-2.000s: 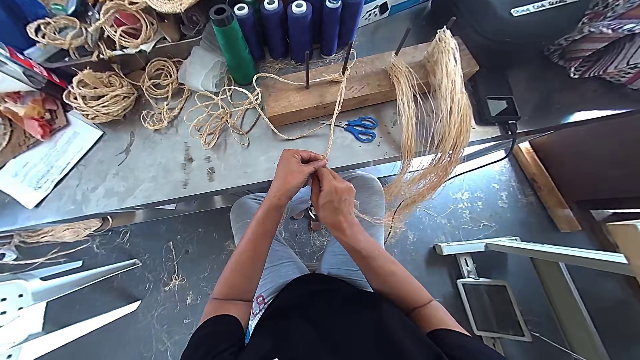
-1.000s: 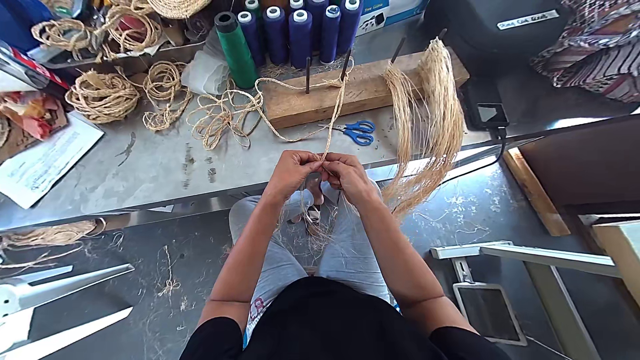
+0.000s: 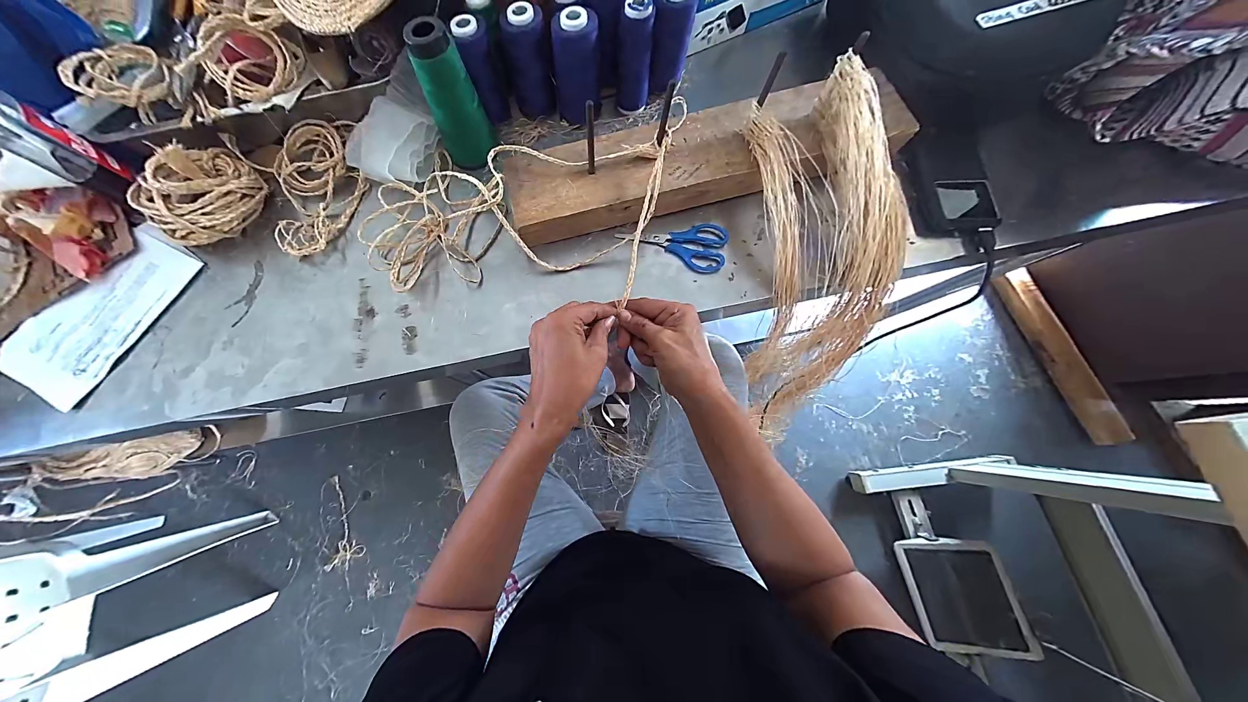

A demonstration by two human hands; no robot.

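Note:
A braided natural-fibre cord [image 3: 641, 234] runs from a metal peg on a wooden block [image 3: 702, 175] down to my fingers at the table's front edge. My left hand [image 3: 570, 356] pinches the cord's lower end between thumb and index finger. Close beside it, my right hand [image 3: 673, 341] pinches the same end, fingertips nearly touching. Loose strands hang below my hands over my lap. Blue-handled scissors [image 3: 698, 248] lie in front of the block, right of the cord. A thick hank of pale fibre [image 3: 863, 185] hangs from the block's right end over the table edge.
Cord coils [image 3: 198, 193] and a loose tangle of cord [image 3: 419, 229] lie on the metal table [image 3: 302, 312] to the left. Blue thread cones [image 3: 575, 63] and a green cone [image 3: 450, 93] stand behind. A cabled black device [image 3: 960, 203] sits at right. A metal stand [image 3: 936, 478] is on the floor side.
Two seconds ago my right hand was lower and overlapped the left; now both hands are side by side at the cord, about as they were one second ago.

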